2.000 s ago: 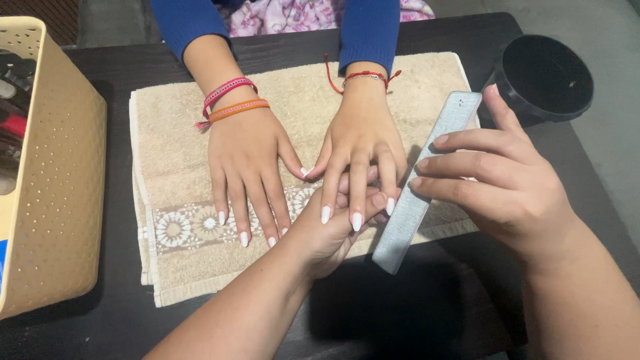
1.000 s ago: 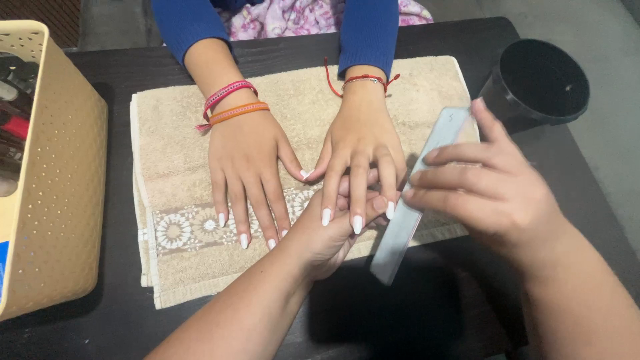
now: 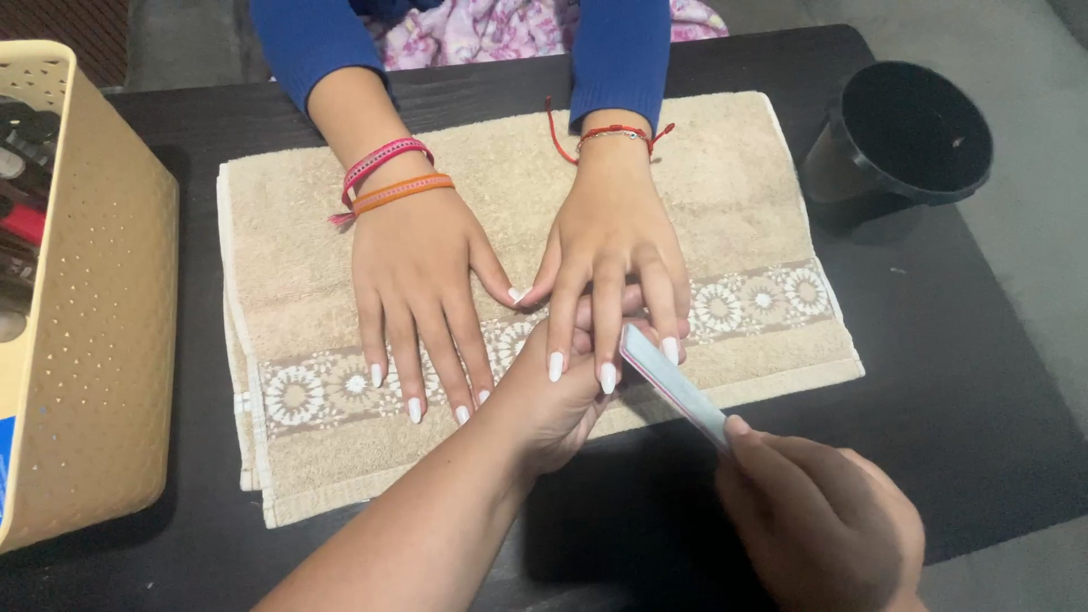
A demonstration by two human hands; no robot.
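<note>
My right hand (image 3: 824, 510) grips a pale nail file (image 3: 680, 391) by its lower end. The far end of the file lies by the white-painted nails of the other person's hand (image 3: 616, 229) with the red string bracelet. My left hand (image 3: 561, 382) is under that hand and holds its fingers from below; my fingers are partly hidden. The person's other hand (image 3: 416, 280), with a pink and an orange bracelet, rests palm down on a folded beige towel (image 3: 510, 204), its nails also white.
A beige perforated plastic basket (image 3: 110, 306) with bottles inside stands at the left on the dark table (image 3: 918, 365). A black plastic bucket (image 3: 833, 161) stands at the right back corner. The other person's blue sleeves reach over the far edge.
My right hand has moved down toward me, and the file, earlier upright beside the fingers, now slants from my hand up to the nails. My left hand and the other person's hands stay in place.
</note>
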